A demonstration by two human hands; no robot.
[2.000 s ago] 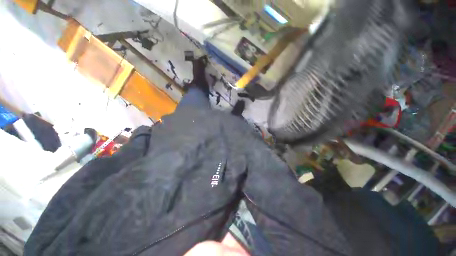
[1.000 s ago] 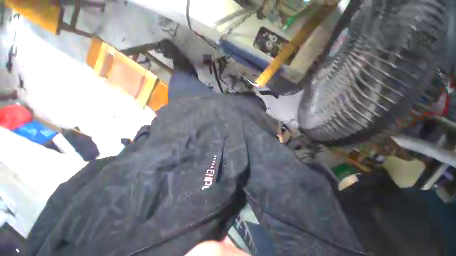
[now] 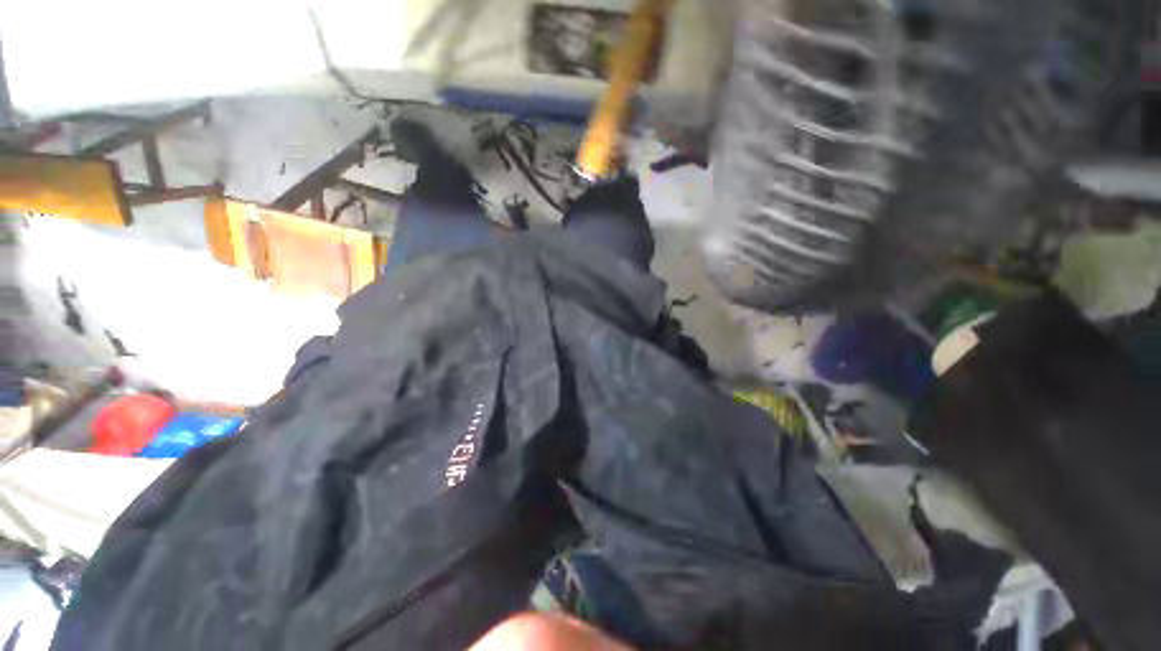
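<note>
No hand of mine shows in the head view. My dark jacket [image 3: 382, 420] fills the middle and lower frame, with my legs and dark shoes beyond it. A large black fan [image 3: 815, 153], blurred, stands close at the upper right. A yellow-brown wooden stick [image 3: 621, 95] juts down from the table edge beside it. The white table [image 3: 484, 38], with a blue edge strip, lies at the top.
Orange-brown wooden benches [image 3: 306, 252] stand on the grey floor at left, among dark scraps. Red and blue items [image 3: 134, 422] lie at the left. A dark cloth-like shape [image 3: 1057, 432] and a purple-blue item [image 3: 872, 352] are at the right.
The view has turned, so the benches and table edge lie more level and the fan sits higher. The purple-blue item has come into view at the right. No hand has appeared.
</note>
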